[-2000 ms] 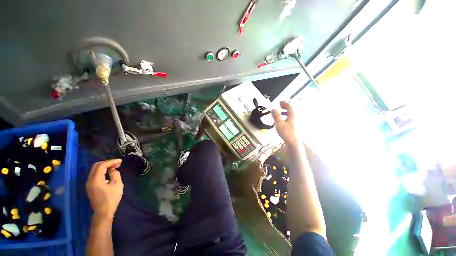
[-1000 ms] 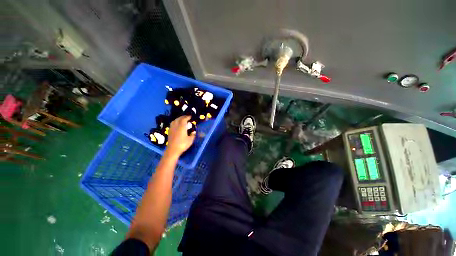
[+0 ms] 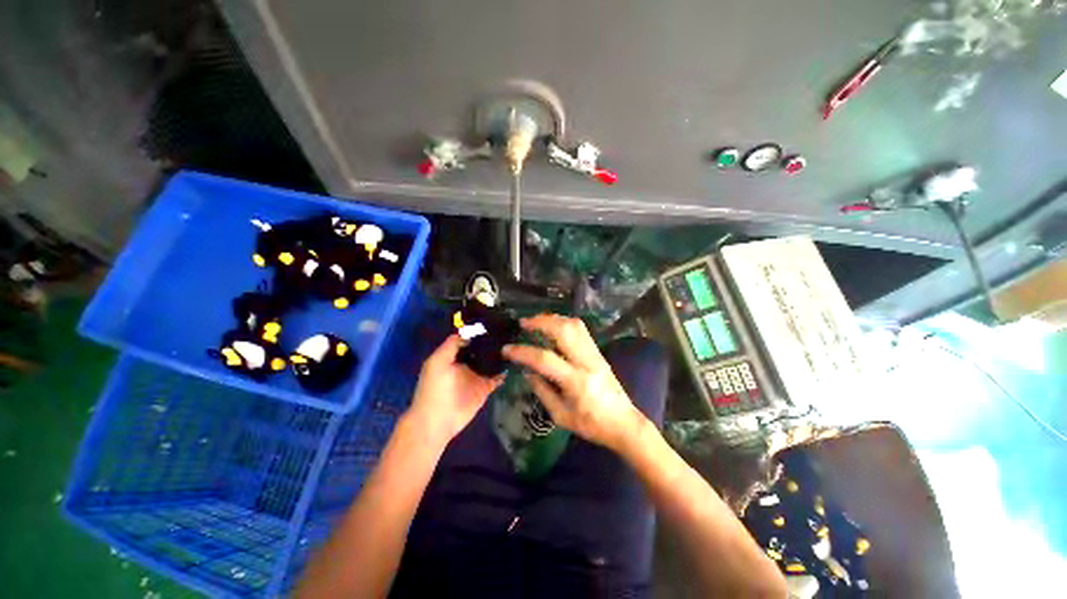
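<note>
A black penguin plush skin (image 3: 484,339) with a white label and a yellow-orange part is held between both hands above the lap. My left hand (image 3: 451,386) grips it from the left and below. My right hand (image 3: 571,377) holds its right side with bent fingers. The thin metal filling nozzle (image 3: 516,222) points down just above the plush; a gap shows between them. More penguin skins (image 3: 328,267) lie in the blue tray (image 3: 158,275) at left.
A blue mesh basket (image 3: 199,468) stands under the tray. The digital scale (image 3: 708,322) stands right of my knees, its plate bare. A dark container (image 3: 913,503) with penguins is below it. Clamps with red tips flank the nozzle on the grey panel (image 3: 386,70).
The left hand, last seen in the tray, now holds a penguin skin over the lap. The right hand has come back into view and holds it too. The view has swung right since the last frame.
</note>
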